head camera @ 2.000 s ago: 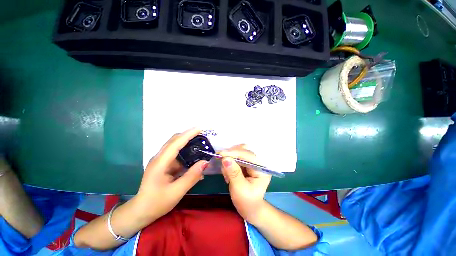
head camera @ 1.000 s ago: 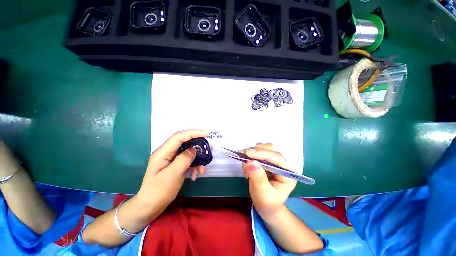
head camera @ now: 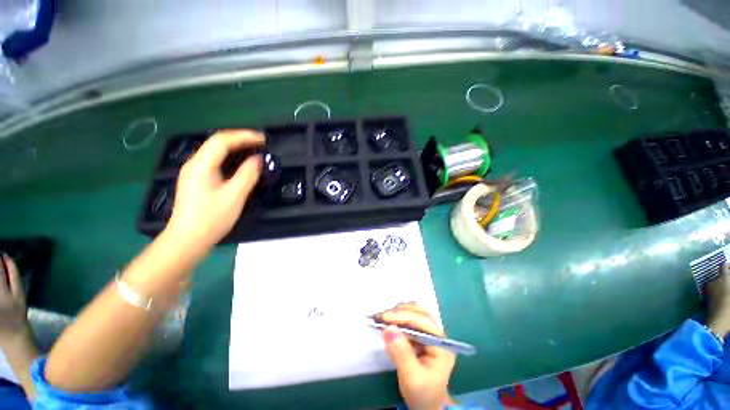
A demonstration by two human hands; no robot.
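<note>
My left hand is over the left half of the black foam tray, with a black watch case at its fingertips; the hand hides some pockets. My right hand holds silver tweezers like a pen over the white paper, their tip pointing left and touching no part. A tiny pile of small metal parts lies at the paper's middle. A larger clump of dark ring-like parts lies at its upper right. Other cases sit in tray pockets.
A green-flanged wire spool stands right of the tray. Below it is a cream tape ring holding orange-handled cutters and a clear bag. Another foam tray is at far right. Other people's hands show at both side edges.
The view has tilted up, showing the bench's back edge. My left hand has moved from above the paper to the tray with the case. My right hand with the tweezers remains over the paper.
</note>
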